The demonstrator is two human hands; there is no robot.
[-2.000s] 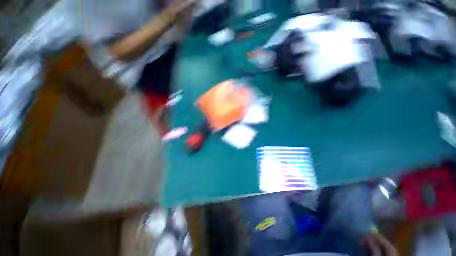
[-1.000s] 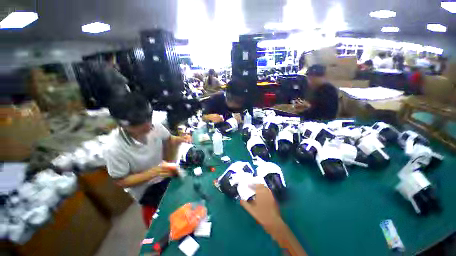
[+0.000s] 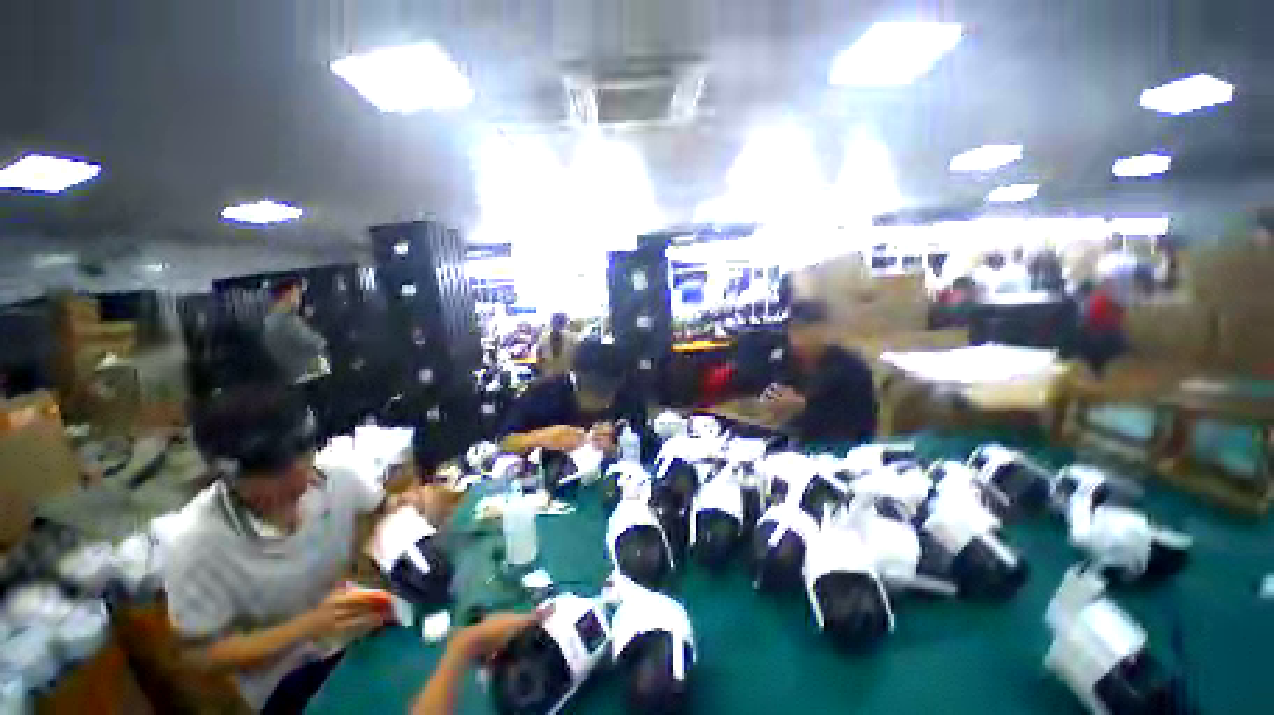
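Observation:
White-and-black security cameras lie on the green table. My left hand reaches in from the bottom edge, left of centre. Its fingers are on the upper left of a security camera whose round black head faces down-left. The grip is blurred, and part of the hand is behind the black head. A second security camera stands just right of it. My right hand is not in view.
A person in a light shirt at the left holds a small orange-and-white item near another camera. A translucent bottle stands behind my hand. Several cameras cover the table's middle and right. Two people in dark clothes are across the table.
The view has tilted up and shifted right. The right hand on the nearest cameras has left the picture. My left hand has come in and reached the left one of them.

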